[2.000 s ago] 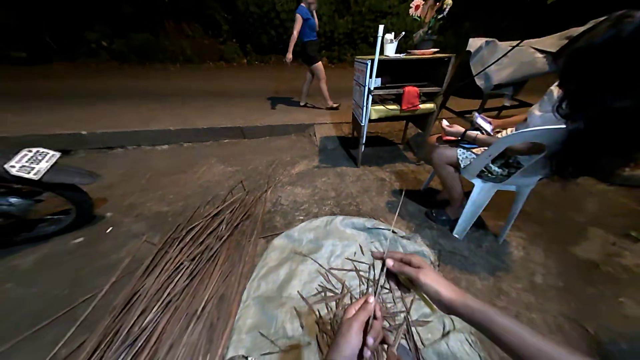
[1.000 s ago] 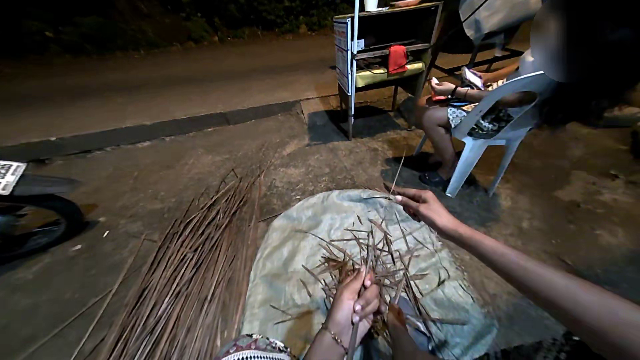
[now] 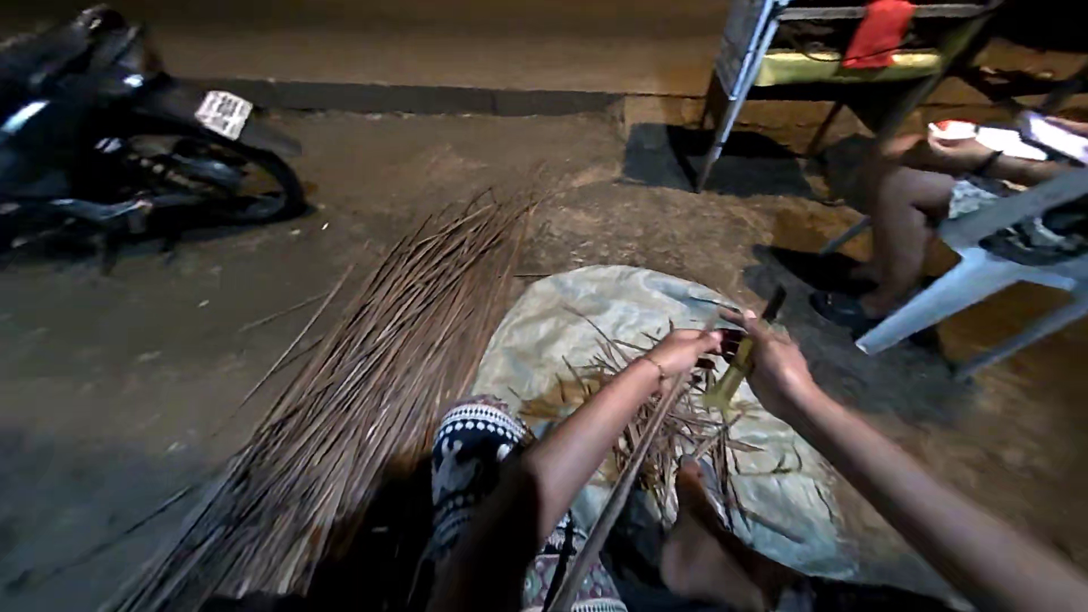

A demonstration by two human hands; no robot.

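My left hand [image 3: 682,355] is closed around a long dried palm leaf strip [image 3: 625,493], whose tail runs down toward my lap. Close beside it on the right, my right hand [image 3: 775,361] grips a knife with a yellowish handle [image 3: 733,374]; a short dark part shows above the fingers. The fingertips of both hands nearly meet at the strip's upper end. Under them, short brown leaf scraps [image 3: 659,425] lie on a pale woven sack [image 3: 561,314]. A large bundle of long dried leaf strips [image 3: 365,391] is spread on the ground to the left.
A parked motorcycle [image 3: 144,161] stands at the upper left. A stand with a red cloth [image 3: 880,34] is at the upper right. Near it a person sits on a light plastic chair [image 3: 977,280], holding a phone. My bare foot [image 3: 701,527] rests on the sack.
My hands, apart one second ago, are now close together. The knife's yellowish handle shows more plainly in my right hand. The view has turned down and left, showing more of the motorcycle.
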